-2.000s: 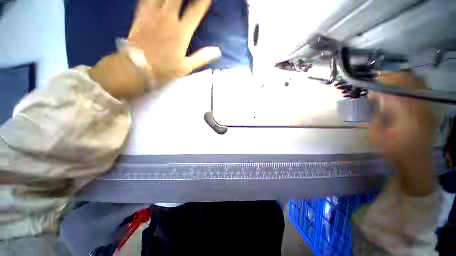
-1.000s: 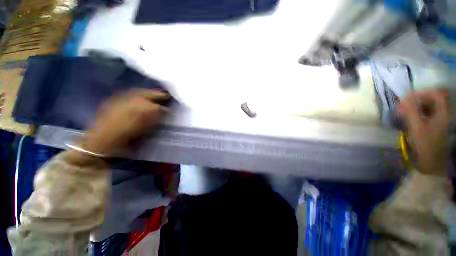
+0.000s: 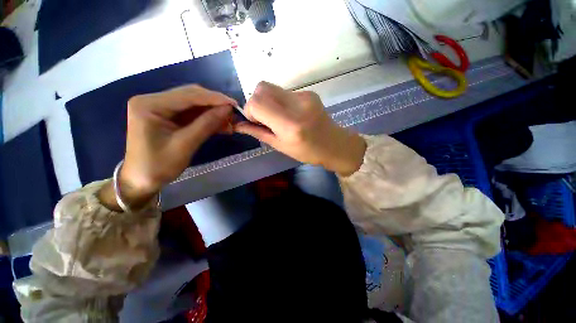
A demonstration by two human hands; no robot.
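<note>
A dark navy fabric panel (image 3: 101, 126) lies flat on the white table, its lower part over the ruled front edge. Above it, my left hand (image 3: 177, 132) and my right hand (image 3: 294, 123) meet fingertip to fingertip. Both pinch a narrow strip (image 3: 239, 111), dark with a pale edge; most of it is hidden by the fingers. The presser foot and needle area (image 3: 224, 12) of the sewing machine is beyond the panel at the top.
Scissors with red and yellow handles (image 3: 441, 82) lie at the right, beside a striped strip bundle (image 3: 395, 35). More navy panels lie at the upper left (image 3: 76, 28) and far left (image 3: 26, 173). A ruler edge (image 3: 379, 104) runs along the front. A blue basket (image 3: 492, 277) stands below right.
The view has swung to the right. A navy panel now lies in front of the needle area. My hands have come together from far apart, and a strip is now between them.
</note>
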